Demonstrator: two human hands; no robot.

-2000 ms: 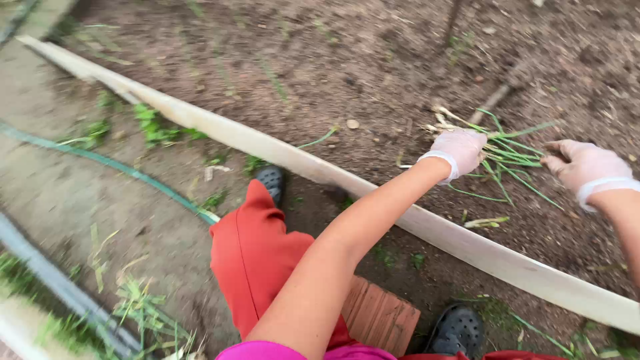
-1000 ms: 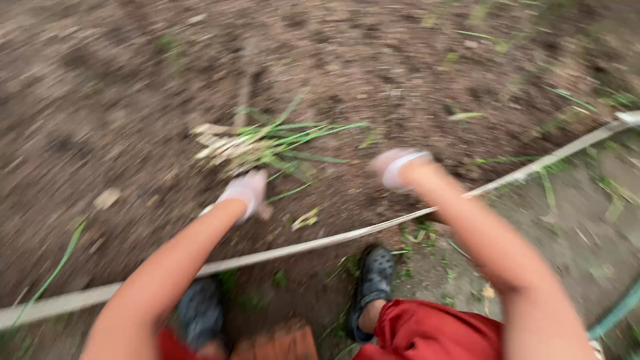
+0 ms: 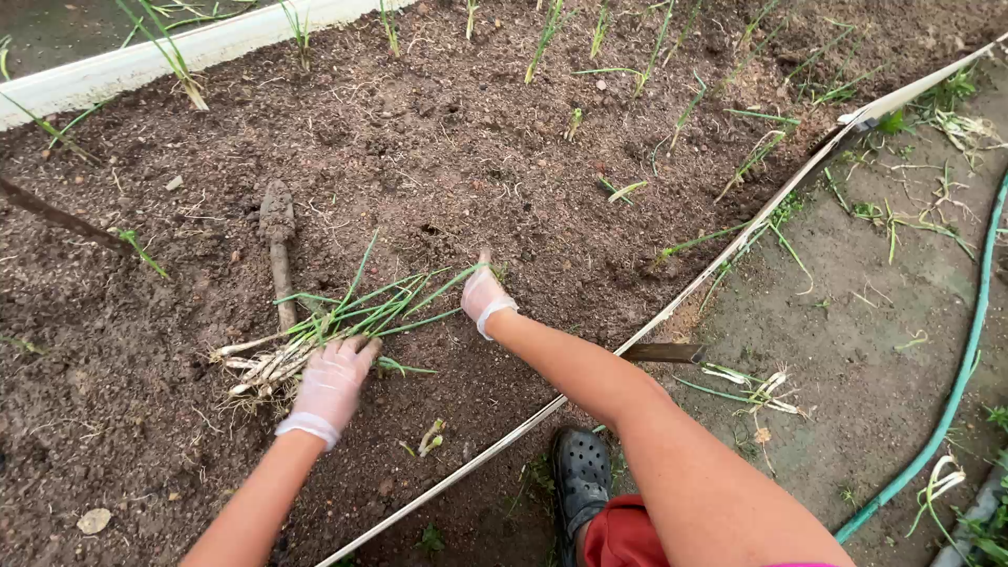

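Observation:
My left hand (image 3: 335,386), in a clear glove, rests on the near side of a bunch of green onions (image 3: 276,364) with white bulbs and roots. The bunch lies on the soil, its leaves fanning right. My right hand (image 3: 483,295), also gloved, is low over the soil at the leaf tips; whether its fingers hold anything is hidden. Just behind the bunch lies a soil-covered hand trowel (image 3: 277,228), its handle end by the leaves. Planted green onions (image 3: 545,43) stand in the bed farther back.
A thin white border board (image 3: 472,465) runs diagonally between the bed and the path. Another white board (image 3: 157,63) edges the far left. A wooden stake (image 3: 665,353) juts from the near border. On the path are a green hose (image 3: 957,394), loose onion plants (image 3: 768,394) and my clog (image 3: 581,472).
The view has swung considerably. My left hand has come onto the bunch from beside it. My right hand, apart from the leaves a second ago, is now at their tips.

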